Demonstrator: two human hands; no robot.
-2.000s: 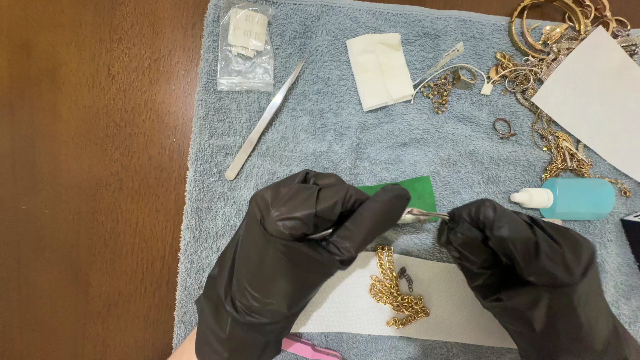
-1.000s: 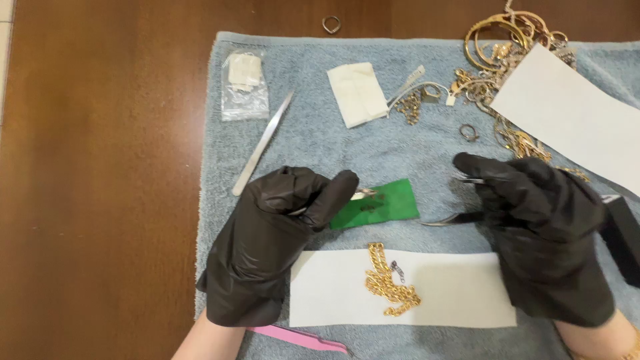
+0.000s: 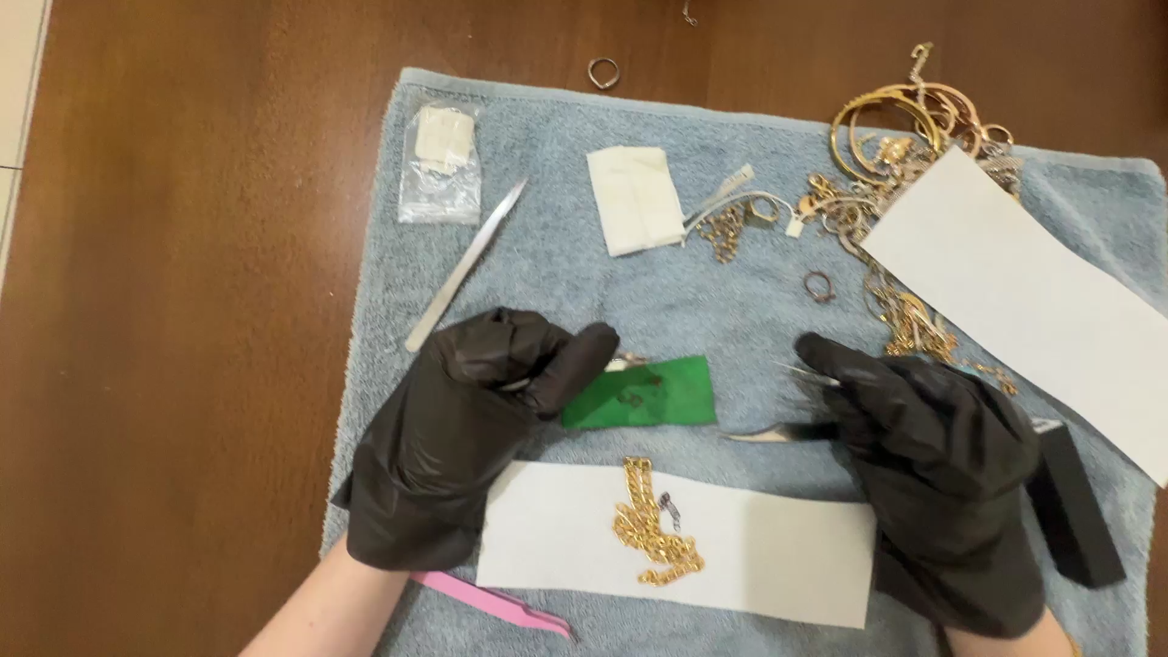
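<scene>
Gloved in black, my left hand [image 3: 484, 420] is closed around a small metal item, mostly hidden, whose silvery end shows past the thumb beside a green cloth strip [image 3: 671, 392] with dark smudges. My right hand [image 3: 940, 456], also in a black glove, grips thin metal tweezers [image 3: 808, 374]; a second dark tool with a curved metal tip [image 3: 771, 434] sticks out beneath its fingers. Between and below both hands, a gold chain [image 3: 652, 538] and a short dark chain piece [image 3: 671, 511] lie on a white paper strip [image 3: 785, 566].
On the blue towel [image 3: 547, 274] are silver tweezers [image 3: 465, 265], pink tweezers [image 3: 493, 602], a plastic bag [image 3: 440, 187], folded white paper [image 3: 636, 199] and a black box [image 3: 1077, 506]. Piled jewelry [image 3: 894, 155] lies partly under white paper [image 3: 1022, 274]. A ring [image 3: 603, 73] sits on the wooden table.
My hands have moved apart since two seconds ago, when they met over the green cloth. The dark curved-tip tool now shows under my right hand. The view has shifted.
</scene>
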